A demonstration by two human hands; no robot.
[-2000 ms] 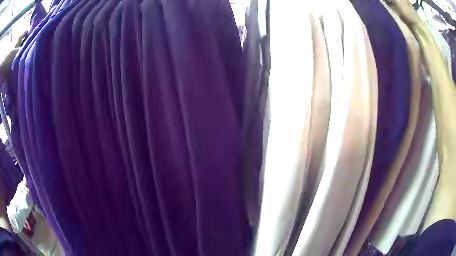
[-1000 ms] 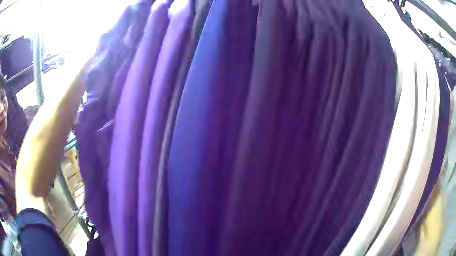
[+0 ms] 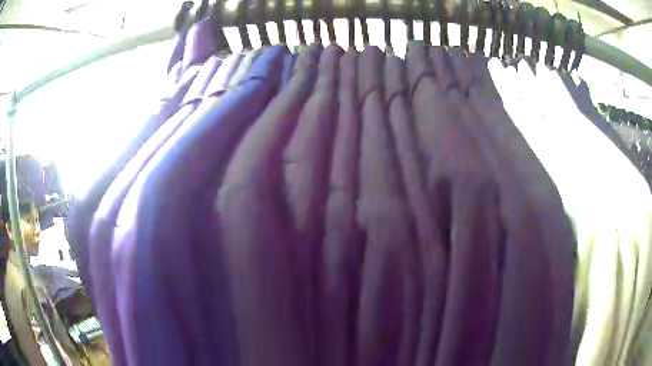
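A row of dark garments [image 3: 386, 236], looking purple, hangs close in front of me and fills most of the head view. Lighter purple and blue garments [image 3: 168, 193] hang at its left. White garments [image 3: 608, 193] hang at its right. Thick black hanger hooks [image 3: 386, 16] sit side by side on a metal rail [image 3: 100, 53] along the top. Neither of my hands is in the picture.
A thin metal rack post [image 3: 16, 193] stands at the far left. Behind it a person [image 3: 30, 232] is partly visible, with dark cloth around. Another row of hanging garments [image 3: 633, 132] shows at the far right. Bright light washes out the background.
The rail, hooks and garment shoulders have come into view above the cloth. Both of my forearms, seen at the sides one second ago, have left the picture.
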